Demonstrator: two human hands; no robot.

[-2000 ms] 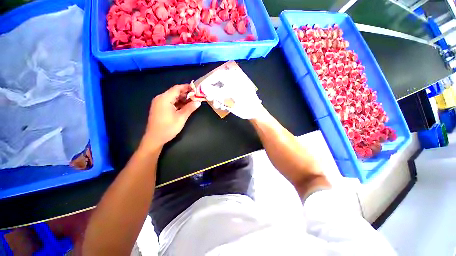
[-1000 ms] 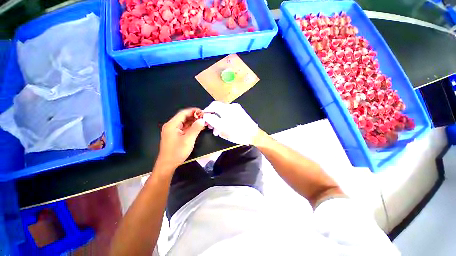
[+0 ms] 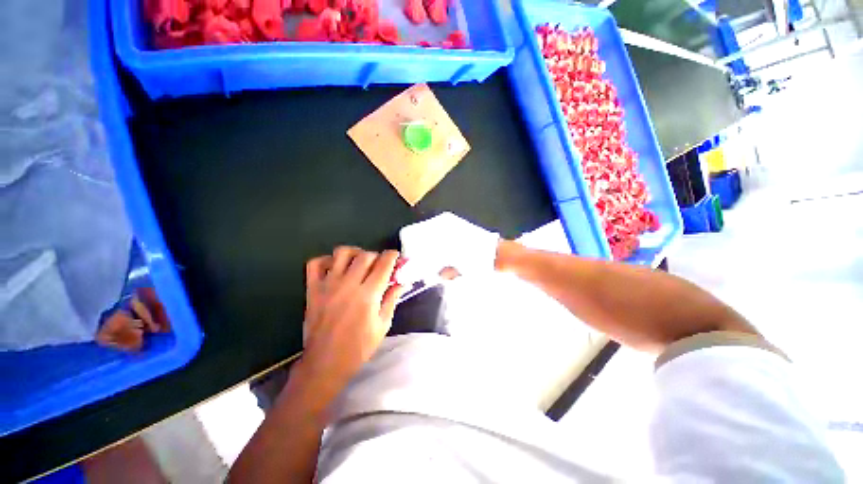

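Observation:
My bare left hand and my white-gloved right hand meet at the bench's front edge. A small red part shows between their fingertips, mostly hidden by the fingers. A tan square board lies on the dark bench ahead, with a bright green cup or cap on it.
A blue tray ahead holds heaped loose red parts. A long blue tray at right holds rows of red-and-pale pieces. The left blue tray holds a white liner and brownish-orange pieces.
Both hands have moved from over the board back to the bench's front edge, uncovering the board and green cup. The view has shifted and turned.

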